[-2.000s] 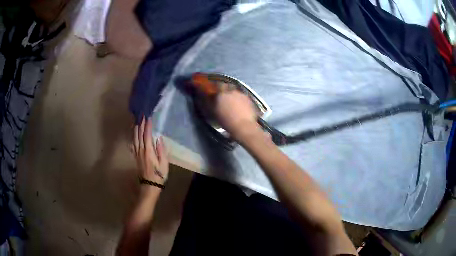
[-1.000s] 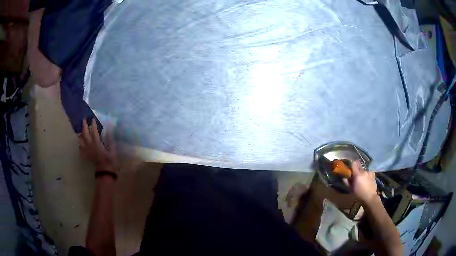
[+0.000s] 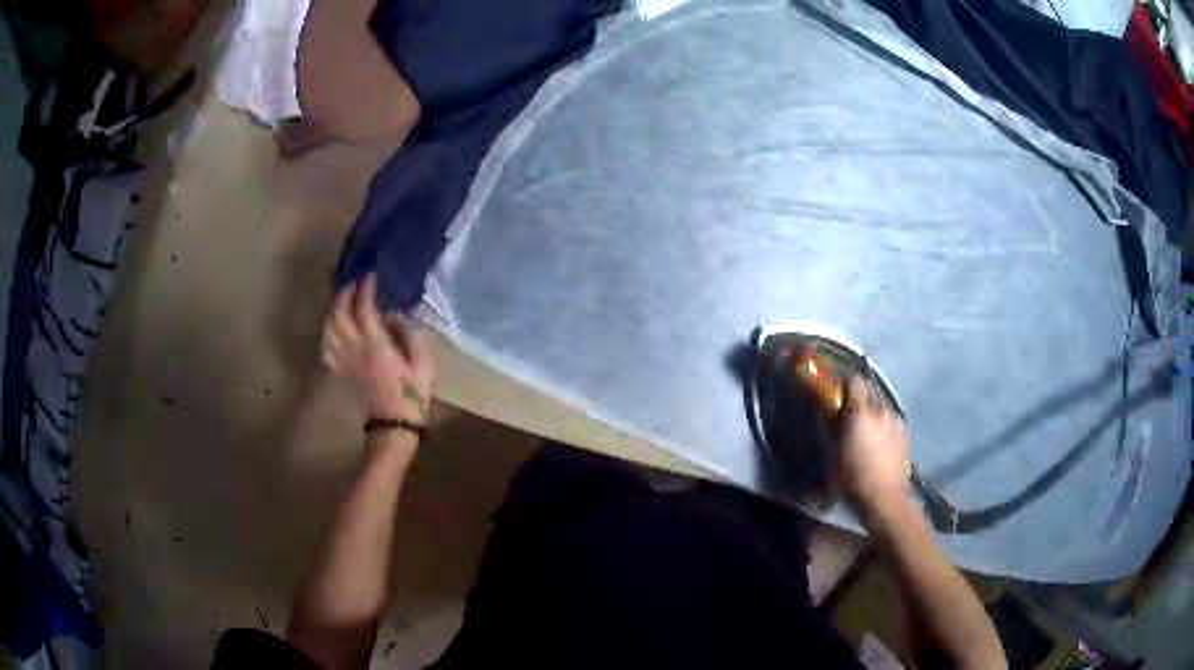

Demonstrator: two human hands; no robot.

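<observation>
The grey-white interlining (image 3: 655, 223) lies spread over the table, with faint wrinkles near its middle. Navy fabric (image 3: 478, 79) shows along its left edge and at the far right. My right hand (image 3: 871, 445) is closed on the orange-brown handle of the steam iron (image 3: 786, 425), which lies on the interlining near the front edge. A dark hose runs from the iron to the right. My left hand (image 3: 376, 360) rests at the sheet's left corner, fingers on the navy fabric's lower tip; I cannot tell if it grips.
The pale table edge (image 3: 563, 416) shows along the front of the sheet. White cloth (image 3: 269, 59) hangs at the upper left. Patterned white and black cloth (image 3: 79, 275) is at the far left. Red cloth (image 3: 1163, 79) shows at the upper right. Items lie below the table at the lower right.
The iron moved from the left part of the sheet to the right front edge, then back onto the sheet, a little left. My left hand stays at the left corner. The view has shifted.
</observation>
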